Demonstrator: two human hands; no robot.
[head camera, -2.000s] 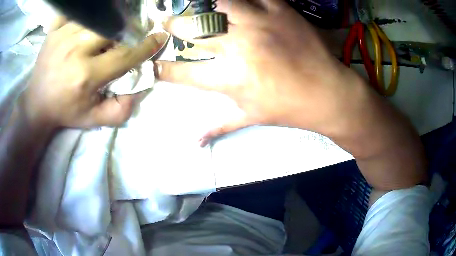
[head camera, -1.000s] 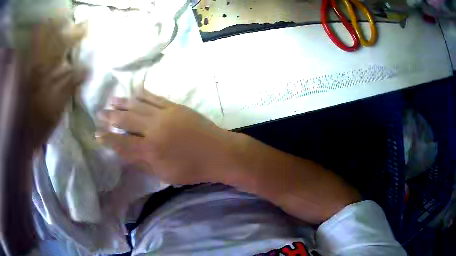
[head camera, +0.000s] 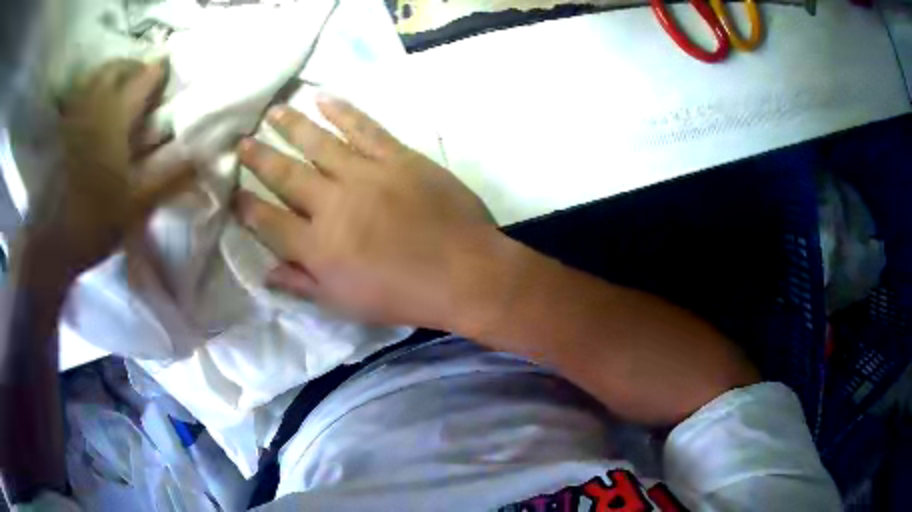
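Note:
The white garment piece lies bunched at the left of the table and hangs over its front edge. My left hand is at the far left on the cloth, blurred, with its fingers bent; whether it grips cloth is unclear. My right hand lies palm down over the cloth, its fingers slightly apart and its fingertips near a dark fold line. Its palm side is hidden.
Scissors with red and yellow-orange handles lie at the top right, cut off. A worn tan machine plate shows at the top of the white table. A dark blue basket is below at the right, with loose cloth at the lower left.
Both hands were at the machine with cloth two seconds ago; they have since moved away from it, leftward. Over the last second, my right hand moved up the cloth. The scissors and machine plate sit higher in view.

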